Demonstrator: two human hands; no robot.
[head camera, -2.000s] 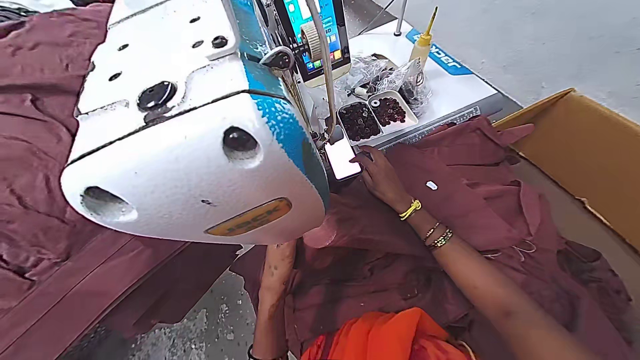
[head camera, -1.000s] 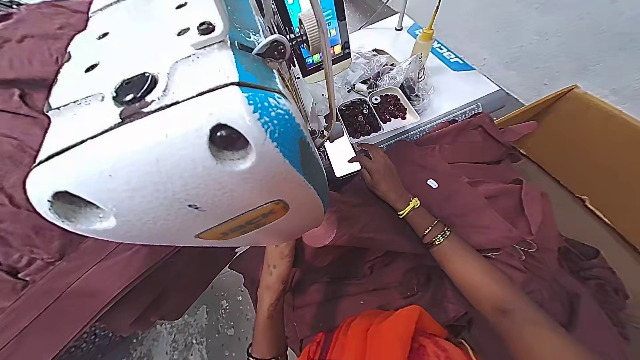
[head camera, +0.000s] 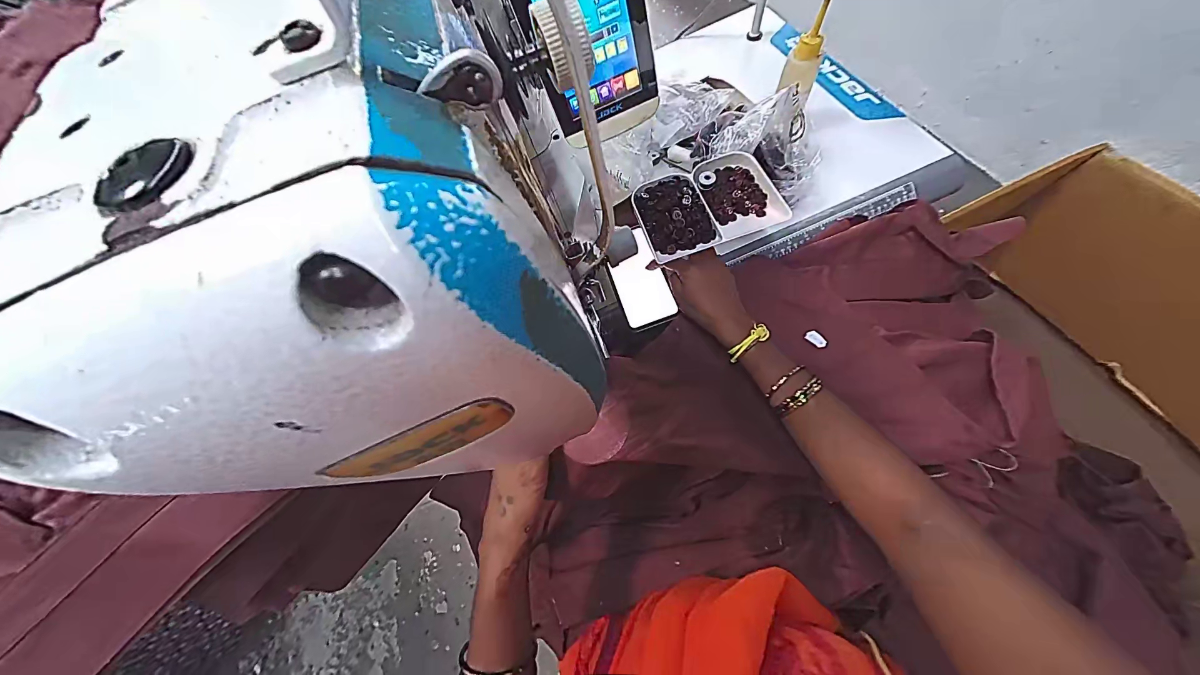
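Note:
A white and blue Jack sewing machine head (head camera: 281, 281) fills the left and middle of the view. My right hand (head camera: 703, 286) is at the near edge of two white trays (head camera: 786, 220) of dark red buttons (head camera: 736, 194), beside a bright white plate (head camera: 644, 289); its fingertips are partly hidden, so a button in them cannot be made out. Of my left hand (head camera: 518, 483) only the wrist side shows, below the machine head, which hides the fingers. Maroon fabric (head camera: 900, 375) lies under and around both arms.
A lit control screen (head camera: 609, 66) stands behind the machine. Plastic bags (head camera: 750, 131) and a yellowish oil bottle (head camera: 802, 70) are behind the trays. A metal ruler (head camera: 825, 225) runs along the table. On the right is a cardboard box (head camera: 1087, 272).
My right hand has shifted from beside the white plate to the button trays' near edge. The machine head fills more of the view, which has moved.

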